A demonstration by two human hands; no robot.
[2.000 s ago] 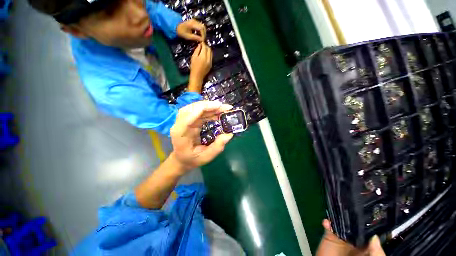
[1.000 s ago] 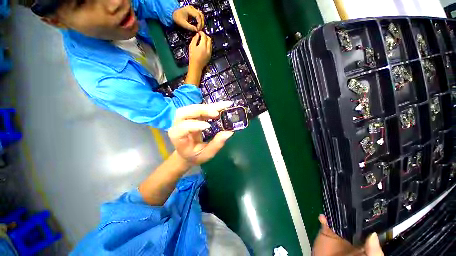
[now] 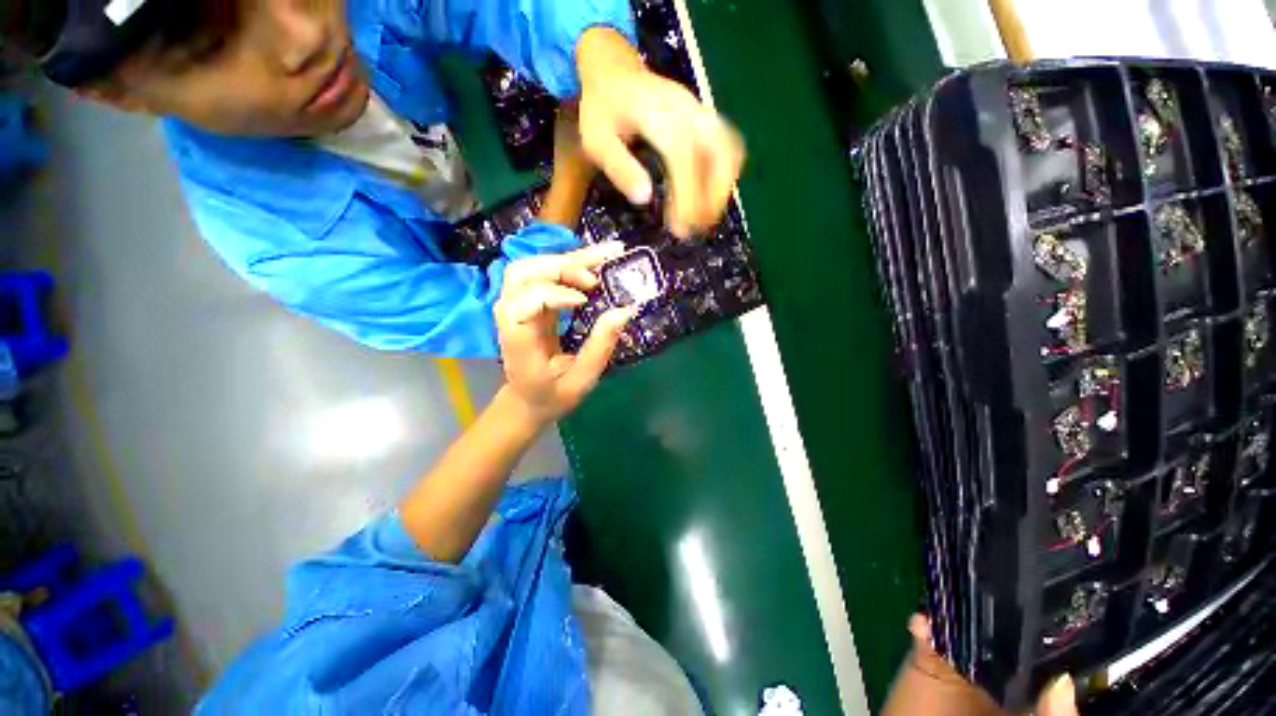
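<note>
My left hand (image 3: 549, 329) is raised over the bench and pinches a small square metal-rimmed module (image 3: 634, 280) between thumb and fingers. The module's face shows a pale patch. My right hand (image 3: 966, 694) is at the bottom edge, partly cut off and partly hidden by the trays. It grips the lower corner of a thick stack of black blister trays (image 3: 1029, 350). The stack is tilted up at the right. The top tray's pockets hold small assemblies with thin red wires and white ends.
A person in a blue smock (image 3: 266, 238) sits at the left; one of their hands (image 3: 665, 140) is just above the module. Below it, black trays of parts (image 3: 700, 287) lie on the green bench (image 3: 658, 476). A crumpled white piece (image 3: 781, 701) and blue stools (image 3: 91, 629) also show.
The other person's hand has lifted from the trays and come close to the module. My left hand has moved slightly left and up and tilted the module. The tray stack sits slightly further right.
</note>
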